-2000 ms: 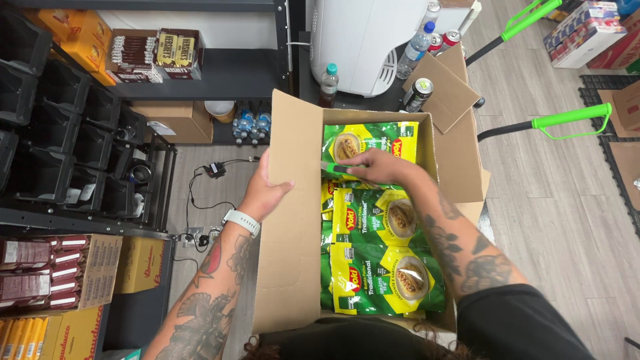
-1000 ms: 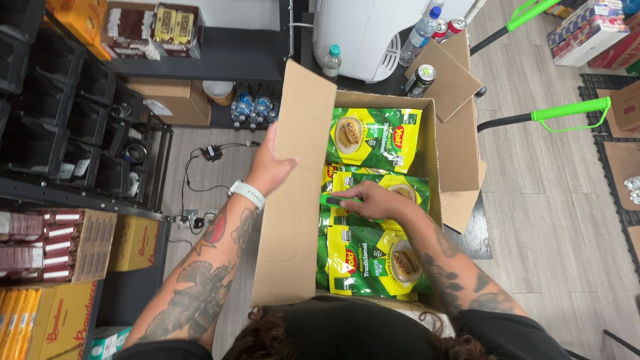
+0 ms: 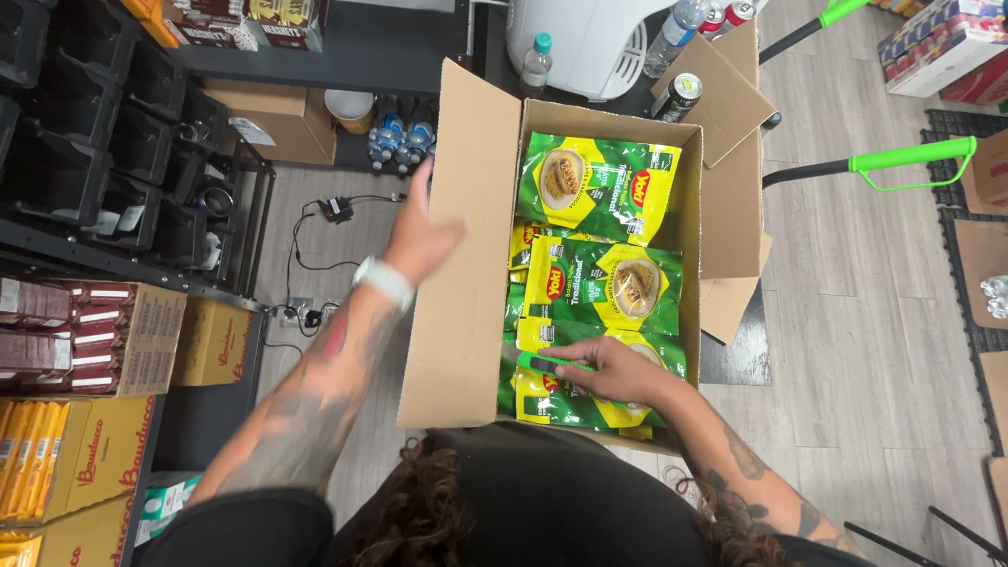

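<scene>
An open cardboard box [image 3: 691, 213] holds several green and yellow Yoki snack bags [image 3: 602, 189]. My right hand [image 3: 610, 370] grips a green utility knife [image 3: 543, 363] over the bags at the near end, its tip close to the fold of the left flap. The box's left flap [image 3: 476, 260] is folded outward. My left hand [image 3: 425, 236], blurred, lies at the flap's outer edge with the thumb over its top face; its fingers are partly hidden behind the flap.
Behind the box stand a white appliance [image 3: 583, 47], a small bottle [image 3: 537, 67] and a black can [image 3: 677, 98]. Loose cardboard [image 3: 728, 213] lies along the right side. Shelves with black bins [image 3: 79, 94] and cartons [image 3: 209, 342] flank the left. Cables [image 3: 337, 211] run across the floor. Green-handled bars [image 3: 906, 157] extend at right.
My right hand has moved with the knife from the far end of the flap's fold to the near end. The left hand stays by the flap's outer edge.
</scene>
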